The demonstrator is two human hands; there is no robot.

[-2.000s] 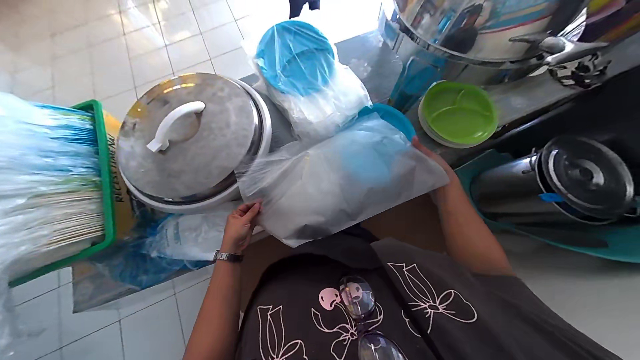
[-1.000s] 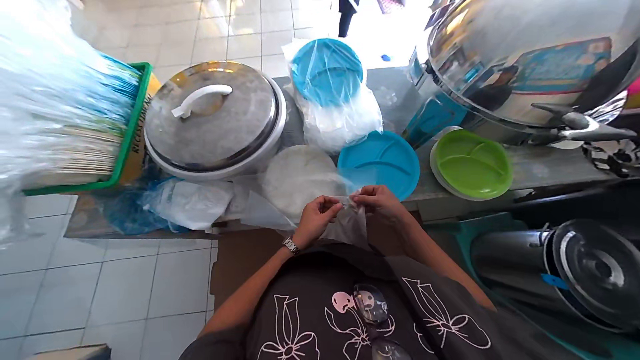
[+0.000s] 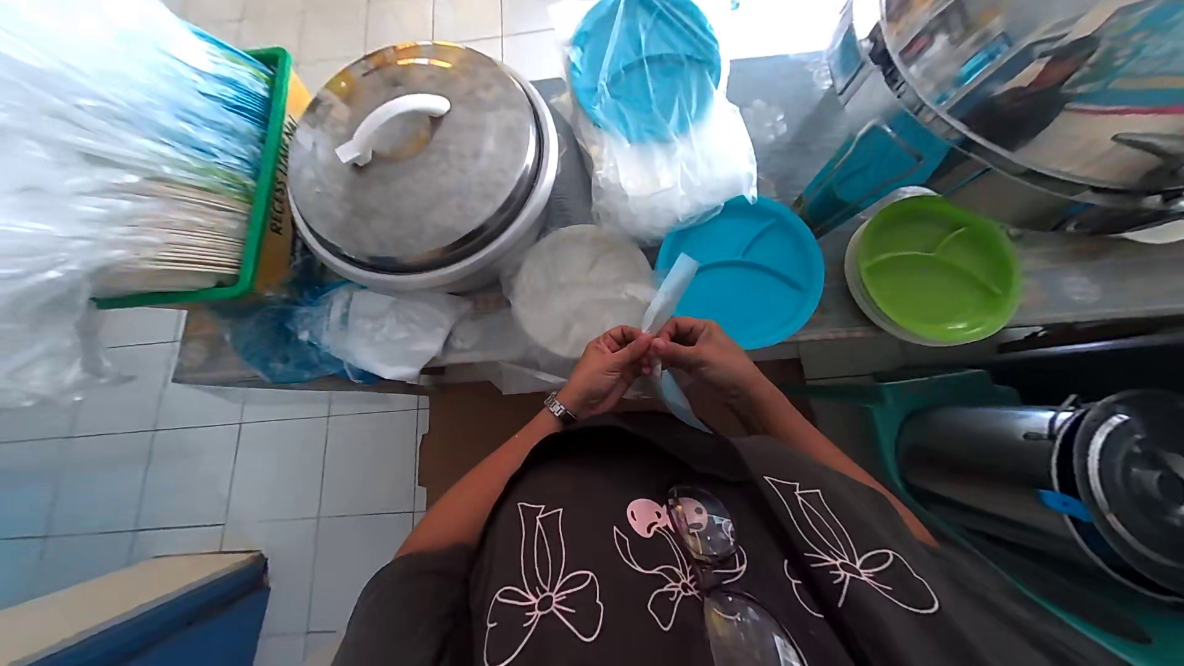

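Close to my body, my left hand (image 3: 608, 365) and my right hand (image 3: 708, 356) meet fingertip to fingertip. Both pinch a narrow strip of thin translucent plastic (image 3: 673, 289), which looks like a gathered plastic bag; one end sticks up and a bluish part hangs below. Just beyond my right hand lies a blue divided plate (image 3: 758, 268). A round whitish plate in clear plastic (image 3: 578, 282) lies beyond my left hand. Farther back, blue divided plates (image 3: 647, 65) sit in a clear bag over a white bundle (image 3: 671, 166).
A large lidded pot (image 3: 416, 176) stands left on the grey table (image 3: 1091, 277), near bunched plastic bags (image 3: 379, 328). Left of it is a green-rimmed crate (image 3: 268, 185). Green divided plates (image 3: 939, 268) and a big shiny pot (image 3: 1017, 120) are right. A metal pot (image 3: 990, 453) rests on a green chair (image 3: 856, 402).
Two seconds ago my hands were apart, spreading a clear plastic bag over the plates. They have come together, and the plastic is now bunched into a narrow strip. The blue plate is uncovered.
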